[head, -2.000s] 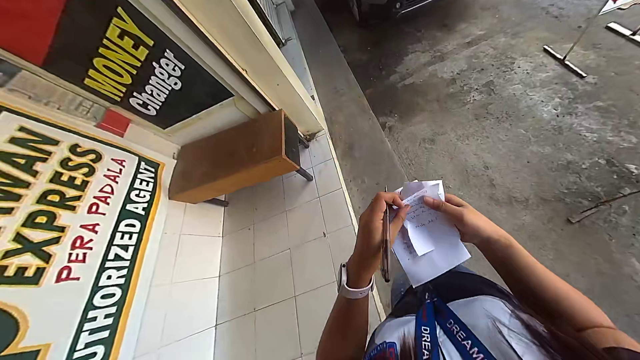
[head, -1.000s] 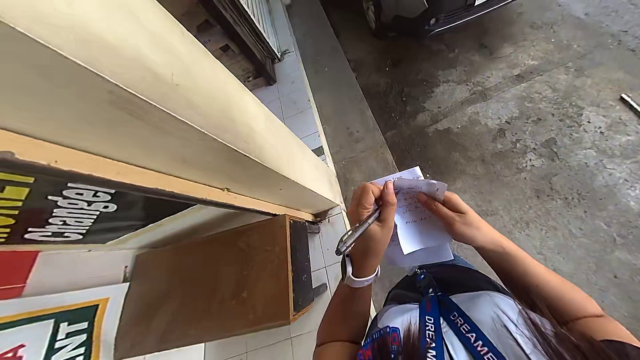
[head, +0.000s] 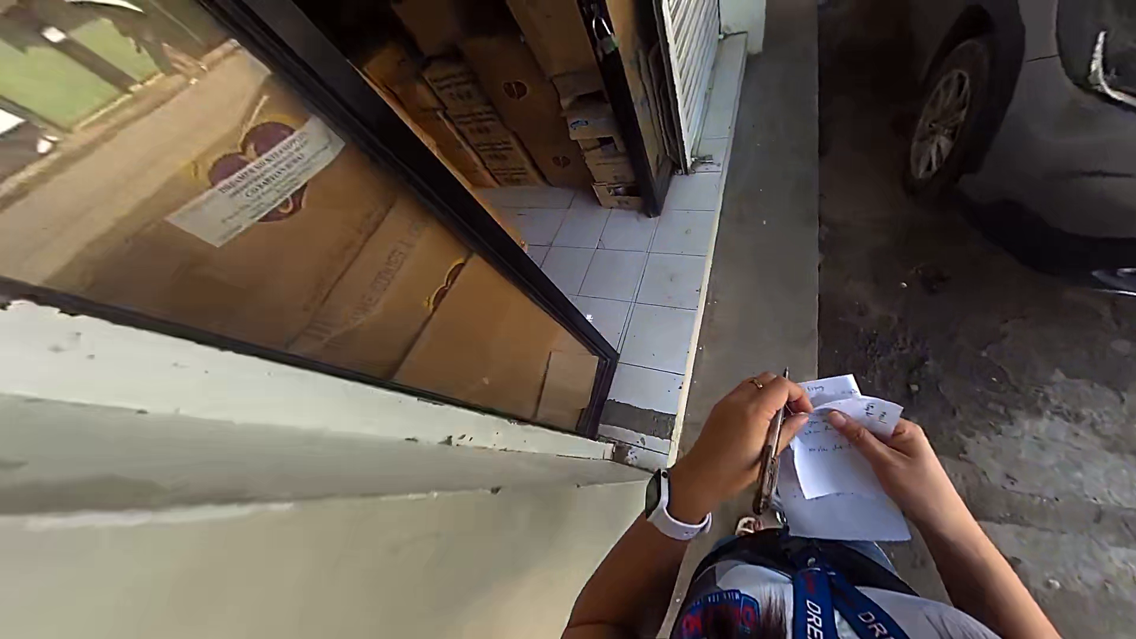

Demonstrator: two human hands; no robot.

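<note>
My left hand (head: 745,435), with a white-strapped watch (head: 670,510) on its wrist, holds a pen (head: 770,453) that lies along the palm side and points down toward my body. Its thumb and fingertips also pinch the left edge of the papers. My right hand (head: 892,453) grips the same papers from the right, thumb on top. A small white slip with handwriting (head: 830,466) lies over a larger white sheet (head: 843,519), and a curled piece covers its upper part. A blue lanyard (head: 812,603) hangs on my chest below the hands.
A pale wall ledge (head: 355,524) and a dark-framed glass panel (head: 497,355) stand at the left. Stacked cardboard boxes (head: 524,98) are beyond a white tiled floor (head: 657,284). A concrete strip (head: 763,222) runs ahead. A parked car (head: 1038,142) stands at the upper right.
The view has moved along the walkway, from the signs and brown bench to the glass panel and boxes. Both hands still hold the papers, and the pen remains in my left hand.
</note>
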